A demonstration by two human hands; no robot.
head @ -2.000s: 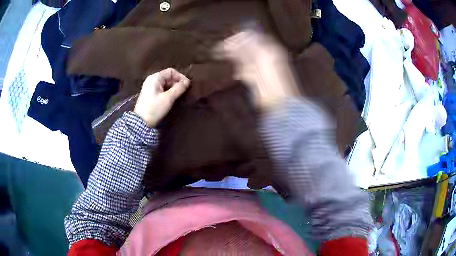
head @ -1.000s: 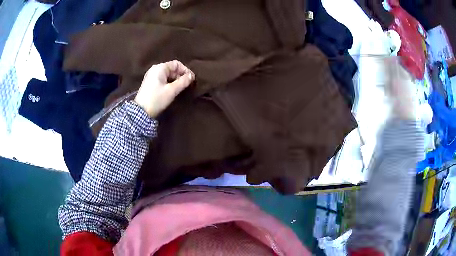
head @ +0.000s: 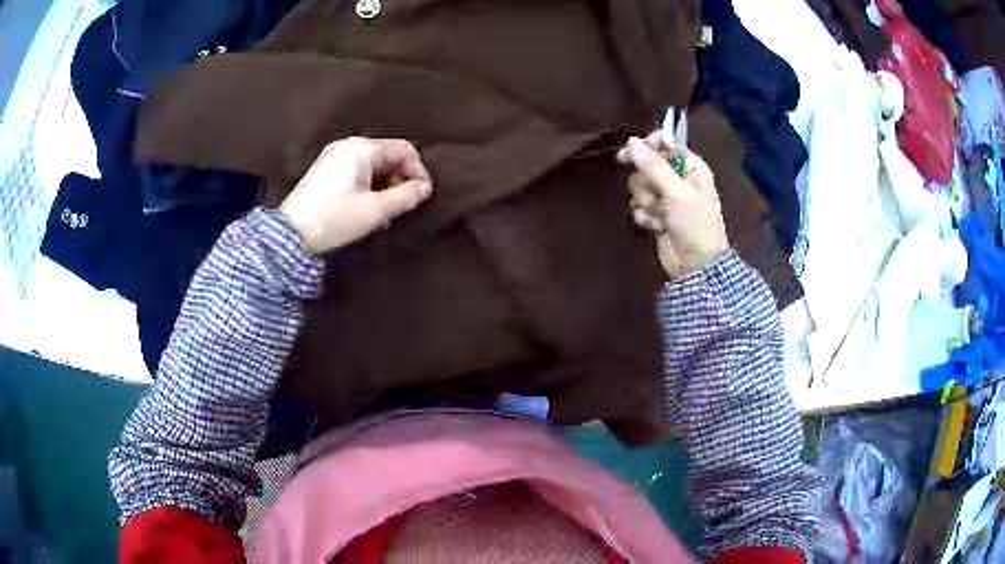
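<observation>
A dark brown jacket (head: 441,297) fills the middle, with a round metal button (head: 367,9) on its upper part. My left hand (head: 358,193) has its thumb and fingertips pinched at a raised part of the brown cloth; what lies between them is too small to tell. My right hand (head: 674,198) is over the right side of the jacket. It holds snips (head: 676,143), with two bright tips pointing up and a green glint. Its thumb and index finger are closed together; a faint thread line seems to run left from them.
Navy garments (head: 198,242) with a white emblem lie left, under the brown one. White cloth (head: 860,220) lies right, with a red bag (head: 920,99) at the far right and a blue bag (head: 981,275) near the edge. A pink apron (head: 441,452) is at the bottom. Clear plastic (head: 871,485) is lower right.
My right hand swept out right over the white cloth, then came back over the jacket and now shows the snips clearly. My left hand has stayed nearly in place, pinched.
</observation>
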